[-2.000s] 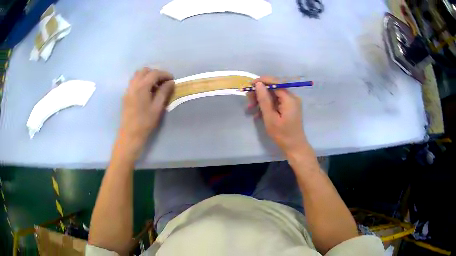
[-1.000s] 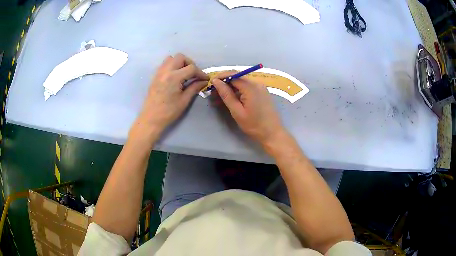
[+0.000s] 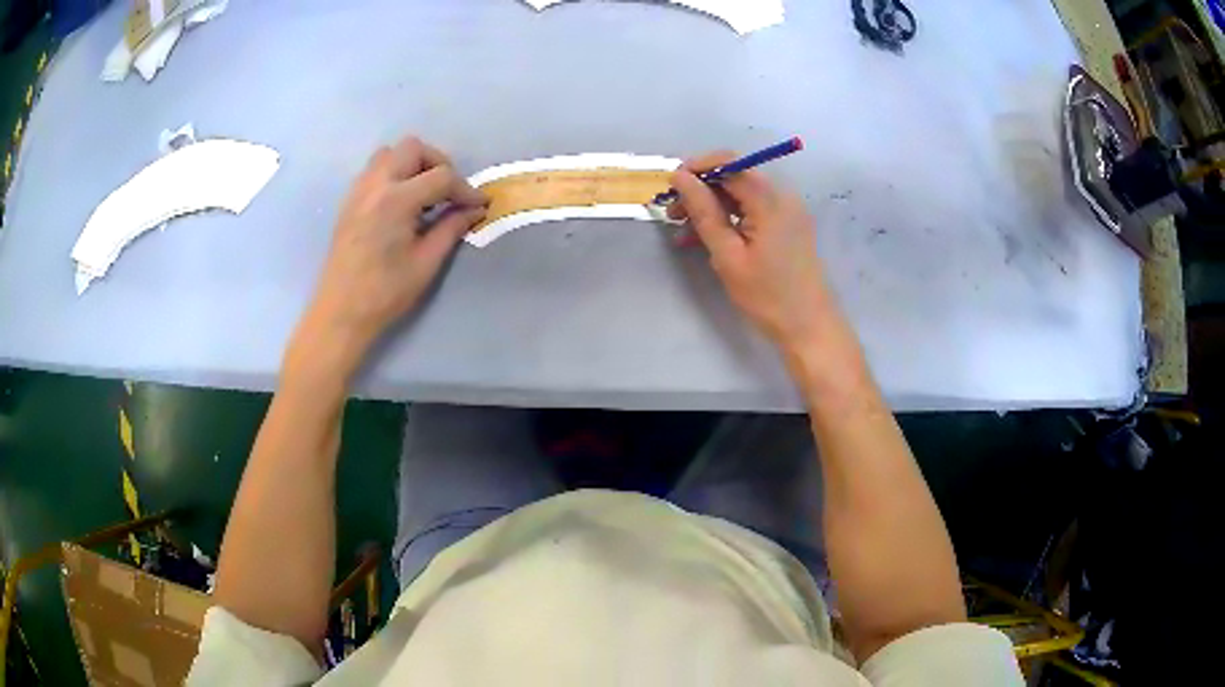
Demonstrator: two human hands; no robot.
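A white curved collar piece lies on the table in front of me. The tan template lies on it with a white border showing above and below. My left hand is at the left end, its fingertips on the template and piece. My right hand holds the blue marking pencil between thumb and fingers, at the right end of the template. The pencil's red end points up and right; its tip is near the template's lower edge. The right ends of template and piece are hidden under my right hand.
A stack of collar pieces lies at the left, a second pile at the far middle. A small bundle with tan patches is far left. Black scissors lie far right; a steam iron stands at the right end.
A second ago both hands were close together at the template's left end. My right hand has moved with the pencil to the right end. The view has shifted.
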